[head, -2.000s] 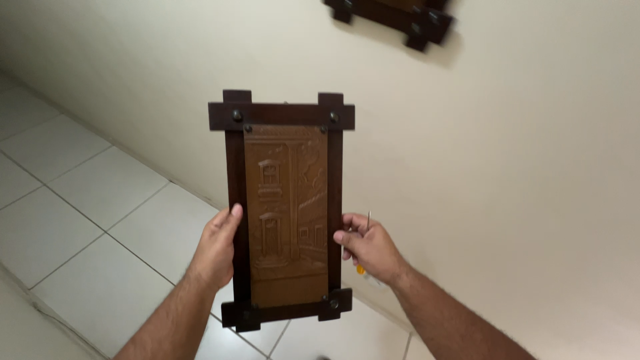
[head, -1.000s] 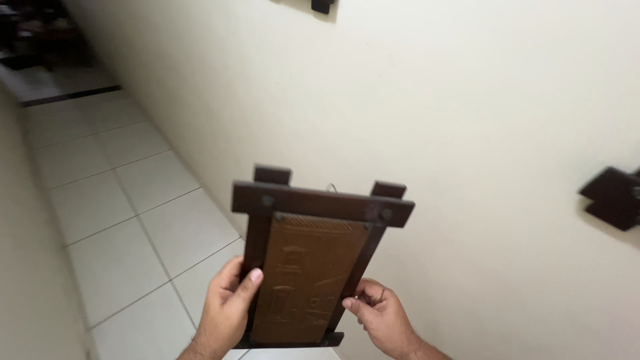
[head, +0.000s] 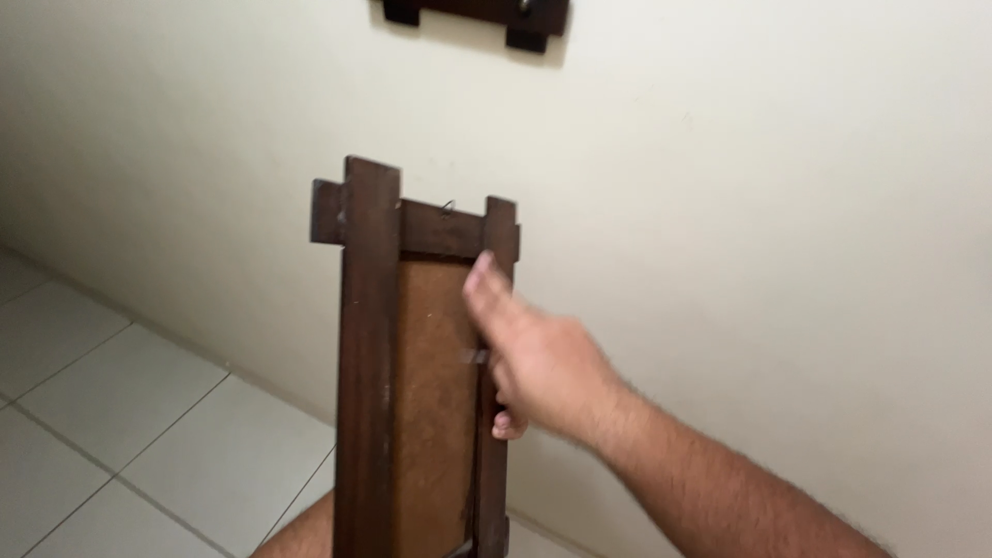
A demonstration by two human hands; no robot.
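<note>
A dark wooden picture frame (head: 370, 349) stands upright before me, its back turned partly towards me. The brown backing panel (head: 435, 387) shows inside it, and a small wire hanging loop (head: 447, 208) sticks up from the top bar. My right hand (head: 535, 349) is on the frame's right side bar, thumb pointing up along the back, slightly blurred. Something small and pale shows beside its fingers; I cannot tell what it is. Of my left arm only the forearm (head: 302, 531) shows at the bottom; the left hand is hidden behind the frame.
A second dark wooden frame (head: 480, 14) hangs on the cream wall (head: 736, 194) at the top edge of the view, partly cut off. White floor tiles (head: 101, 434) lie at the lower left, meeting the wall along a low skirting.
The held frame has been turned from its embossed front to its back. My right hand has moved up along its side; my left hand has gone out of sight behind it.
</note>
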